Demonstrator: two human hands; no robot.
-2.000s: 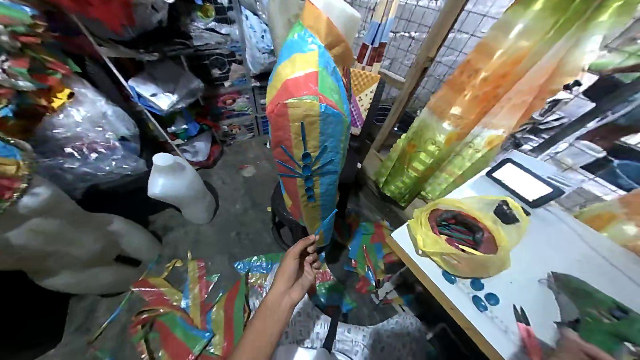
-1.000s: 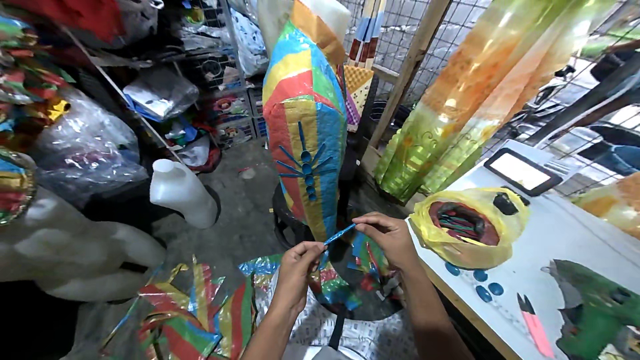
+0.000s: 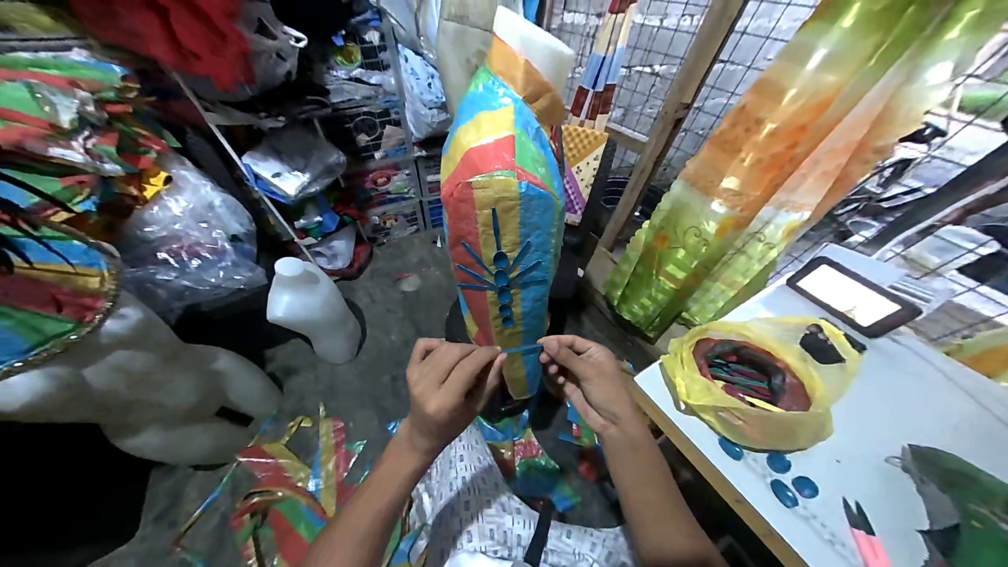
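A mannequin torso covered in striped red, yellow, gold, green and blue shiny material (image 3: 488,165) stands ahead of me. Thin blue strips fan out around a column of round blue pieces (image 3: 502,279) on its gold and blue front. My left hand (image 3: 450,382) and my right hand (image 3: 587,378) pinch the two ends of a thin blue strip (image 3: 521,349), held level below that column, in front of the torso's lower tip. Whether the strip touches the torso, I cannot tell.
On the white table (image 3: 874,394) at right lie a yellow plastic bag (image 3: 807,433) with strips inside, several blue discs (image 3: 780,462), pink-handled scissors (image 3: 866,539) and a tablet (image 3: 853,295). Striped scraps (image 3: 291,488) and a white mannequin form (image 3: 311,309) are on the floor at left.
My right hand has come from the scissors on the table to the strip, and the scissors now lie there. Both hands have brought the strip up and left a little, level before the torso.
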